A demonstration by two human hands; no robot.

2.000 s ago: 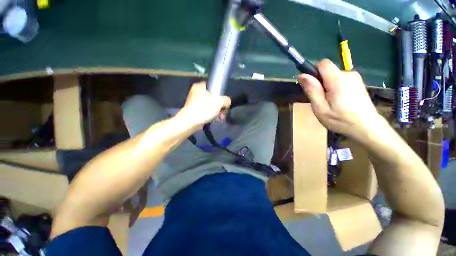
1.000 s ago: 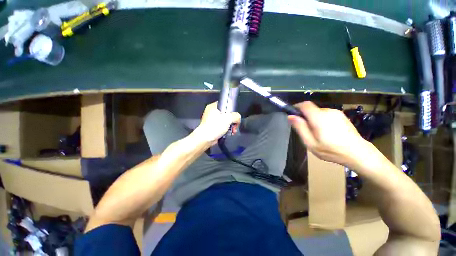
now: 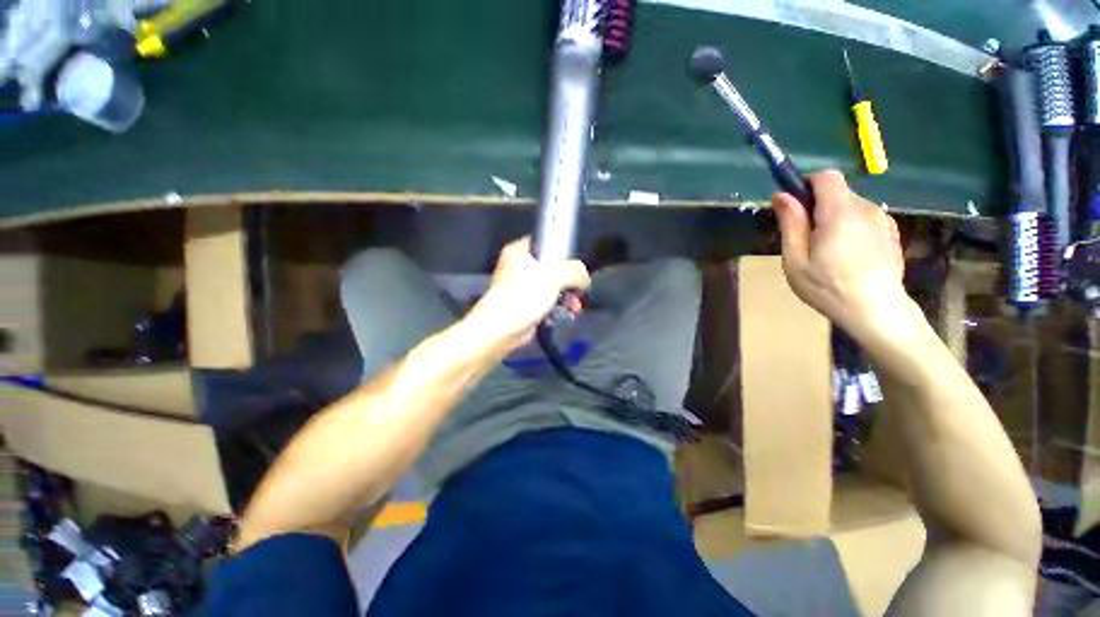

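My left hand (image 3: 531, 293) is closed around the lower end of the grey handle of a hot-air brush (image 3: 567, 145). The brush points away from me over the green bench, its bristled head with pink-red bristles cut off by the top edge. Its black cord runs from below my hand onto my lap. My right hand (image 3: 841, 247) grips the black handle of a small mallet (image 3: 754, 127). The mallet's dark round head is over the bench, to the right of the brush and apart from it.
A yellow screwdriver (image 3: 869, 136) lies on the green bench (image 3: 362, 109). A clear pot with white lid (image 3: 99, 90) and a yellow-black tool (image 3: 175, 27) are at upper left. Other styling brushes (image 3: 1028, 181) lie at right. Open cartons (image 3: 787, 398) with black cords stand below the bench edge.
The mallet was against the brush handle a second ago; my right hand has since moved it right and away. My left hand still holds the brush in nearly the same place.
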